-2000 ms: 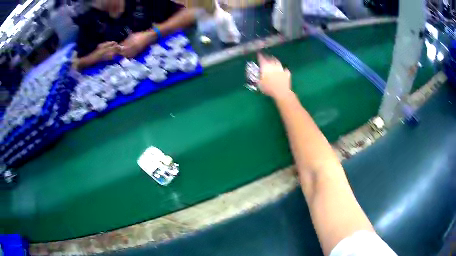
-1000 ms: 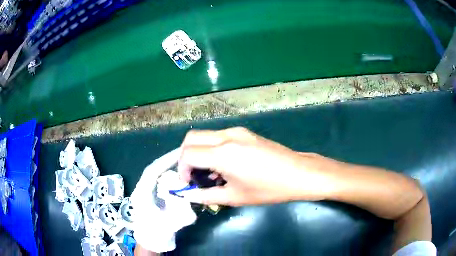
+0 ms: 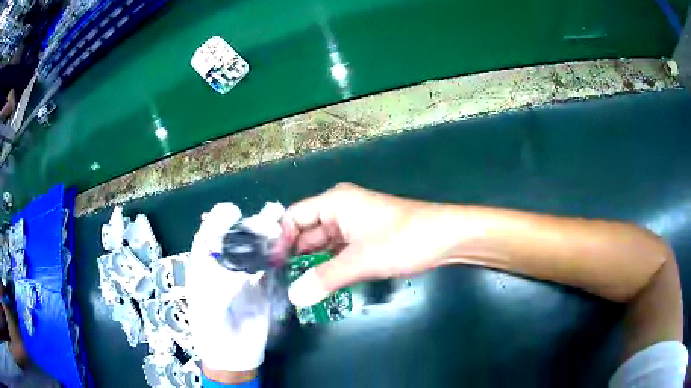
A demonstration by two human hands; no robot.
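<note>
My left hand [image 3: 227, 303] wears a white glove and is closed around a white housing, partly hidden by the fingers. A round black socket core [image 3: 244, 250] is at the gloved fingers, blurred. My bare right hand [image 3: 345, 235] pinches at this black piece, its thumb lower down. A green circuit board [image 3: 326, 307] hangs or lies just below the right thumb; which one I cannot tell. Lead wires are too blurred to make out.
A heap of white housings [image 3: 130, 271] lies left of my glove. A blue tray [image 3: 49, 284] is at the far left. A part-filled housing [image 3: 220, 64] sits on the green conveyor belt [image 3: 454, 45], beyond the worn ledge [image 3: 364, 121].
The black socket core now shows at the gloved fingers, and the green board shows below my right hand. The part-filled housing appears further left. Two seconds ago my right hand reached over the belt.
</note>
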